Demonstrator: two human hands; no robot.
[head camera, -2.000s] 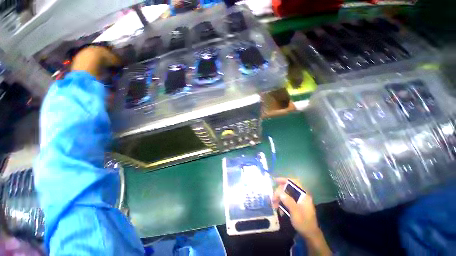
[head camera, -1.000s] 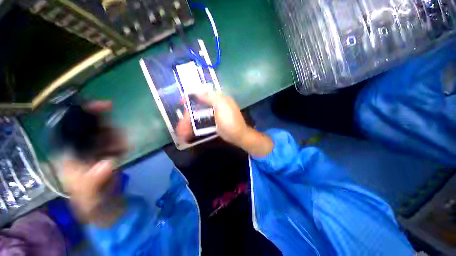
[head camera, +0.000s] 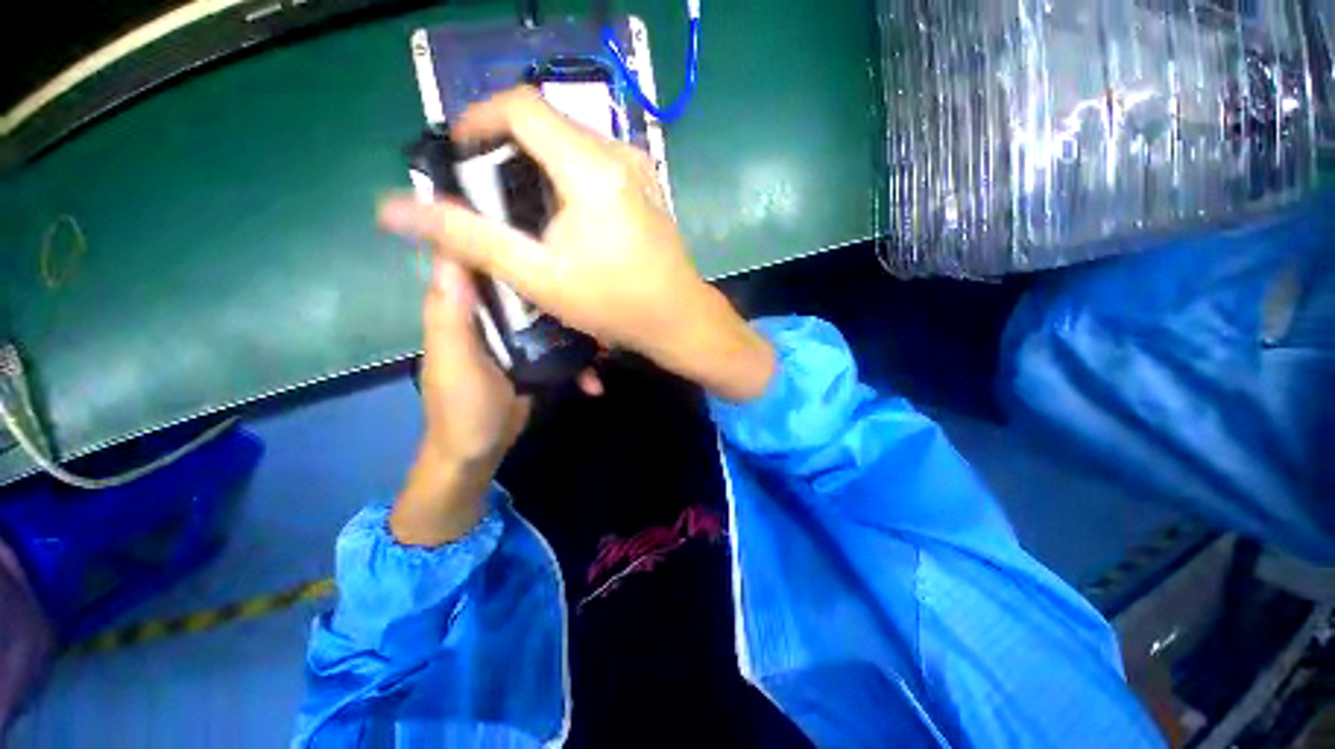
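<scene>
My left hand (head camera: 472, 366) holds a black phone (head camera: 549, 351) from below, tilted, with its back side up. My right hand (head camera: 615, 242) is over the phone, its thumb and fingers around a black-and-white battery (head camera: 505, 190) at the phone's open back; both are blurred, and whether the battery is seated cannot be told. Another phone (head camera: 583, 100) with a glowing white screen lies on the test plate (head camera: 483, 62), partly hidden by my right hand. The blue cable (head camera: 677, 103) loops at the plate's far right corner.
Stacked clear blister trays (head camera: 1098, 132) stand at the right of the green mat (head camera: 791, 132). A yellowish loop (head camera: 62, 252) lies at the left. A pale cable (head camera: 132, 476) curves over the bench's left front edge above a blue bin (head camera: 132, 527). Another person's blue sleeve (head camera: 1171, 366) is at the right.
My left hand has come in from the left with the black phone. My right hand has left the phone on the plate and moved onto the held phone. The view has shifted.
</scene>
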